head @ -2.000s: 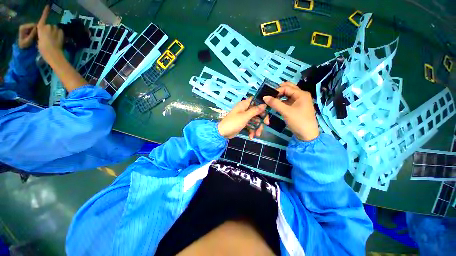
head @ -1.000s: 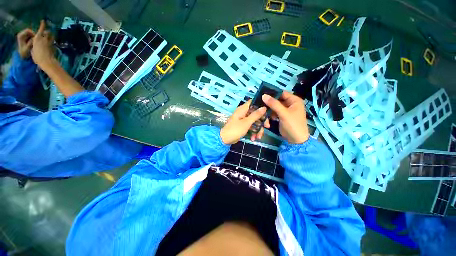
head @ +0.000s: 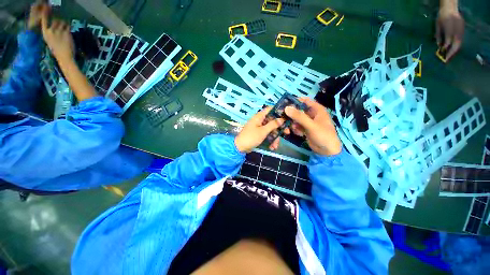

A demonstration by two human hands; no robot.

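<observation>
A small dark frame (head: 281, 111) is held between my two hands in front of my chest, tilted. My left hand (head: 257, 130) grips its lower left part. My right hand (head: 317, 124) holds its right side, with the thumb pressed on its face. My fingers hide much of it, and I cannot tell whether a black piece lies on it. A sheet of black die-cuts (head: 276, 171) lies near my lap, below my hands. Empty pale blue liner strips (head: 268, 65) lie behind my hands.
A tall heap of empty liners (head: 397, 129) stands at the right, with crumpled black film (head: 352, 96) beside it. Yellow-edged frames (head: 286, 40) lie at the far side. A person in a blue smock (head: 59, 139) works at the left. Another person's hand (head: 449, 33) is at the far right.
The yellow-edged frames at the far side have shifted left. Another person's hand has appeared at the far right, over a yellow-edged frame. My thumb and the held frame have changed angle slightly.
</observation>
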